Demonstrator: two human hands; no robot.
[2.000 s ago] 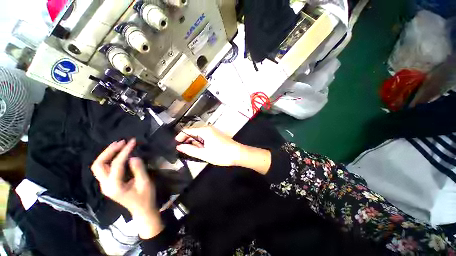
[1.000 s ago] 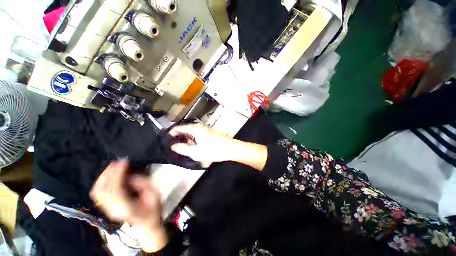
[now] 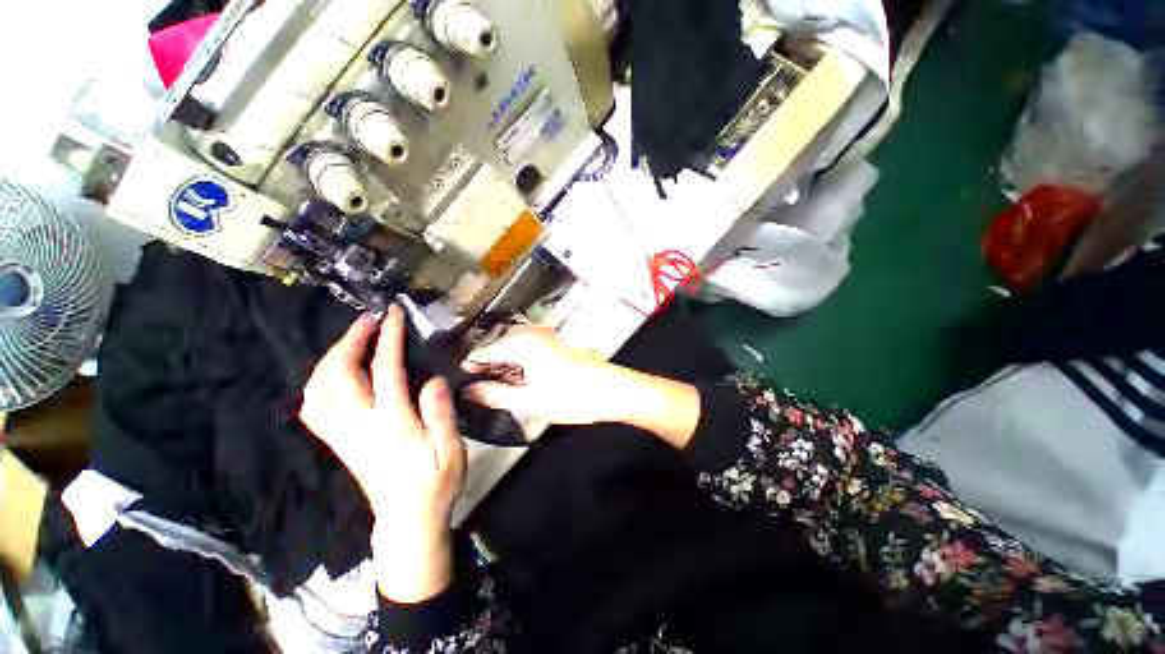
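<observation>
The black fabric lies on the machine bed in front of the needle area of the cream overlock machine. My left hand rests on the fabric with its fingers spread, fingertips just below the presser foot. My right hand is to the right, its fingers curled on the fabric's edge, with a small dark thing partly hidden in the palm. The fabric under my left hand is hidden.
A crumpled black heap lies left, with a pale strip across it. A fan stands far left. Red thread lies on the table edge above white plastic. Black pieces lie at the far side.
My left hand has moved up and right from beside the bed onto the fabric near the presser foot. My right hand stays about where it was. The view has shifted slightly.
</observation>
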